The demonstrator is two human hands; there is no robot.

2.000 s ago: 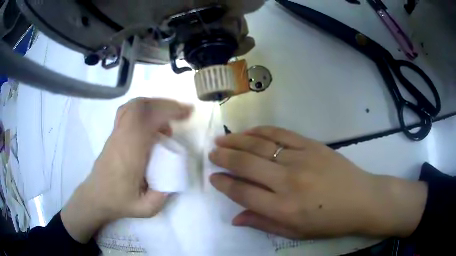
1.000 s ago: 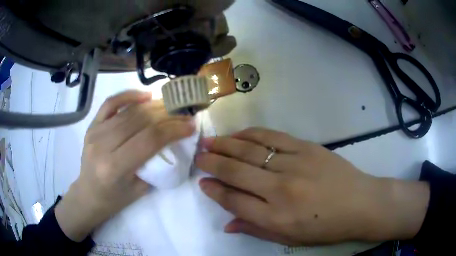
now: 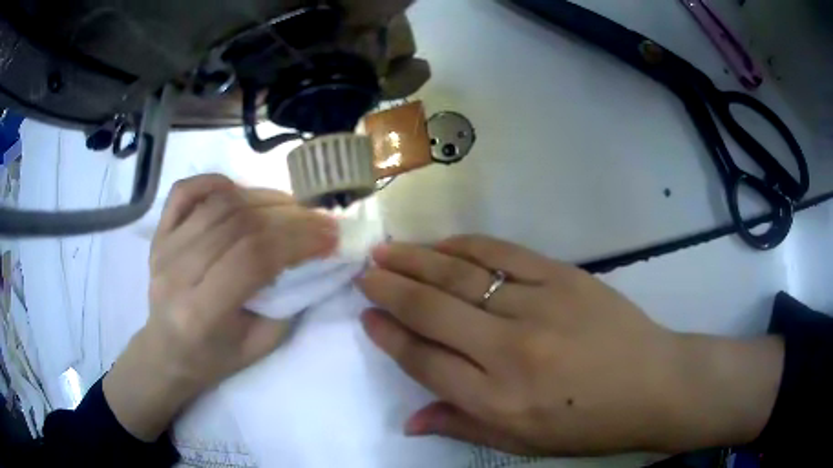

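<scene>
A white fabric piece [image 3: 297, 384] lies on the white table below the cream ribbed knob [image 3: 331, 170], its upper part bunched in folds. My left hand [image 3: 219, 265] is curled over the fabric's left side and grips a fold, fingertips just under the knob. My right hand [image 3: 521, 338], with a ring, lies palm down, its fingertips on the fabric's right edge just below the knob. The needle and presser foot are hidden behind the knob and machine head.
The sewing machine head [image 3: 210, 55] fills the upper left. An orange-brown block [image 3: 398, 139] and round metal disc [image 3: 451, 137] sit right of the knob. Black shears [image 3: 699, 96] and a pink slim tool [image 3: 726, 44] lie right. Fabric strips [image 3: 23, 338] hang far left.
My left hand has moved up and in toward the knob and closed over the fabric, whose folds have changed shape. My right hand has shifted slightly left. The machine head appears further left in view.
</scene>
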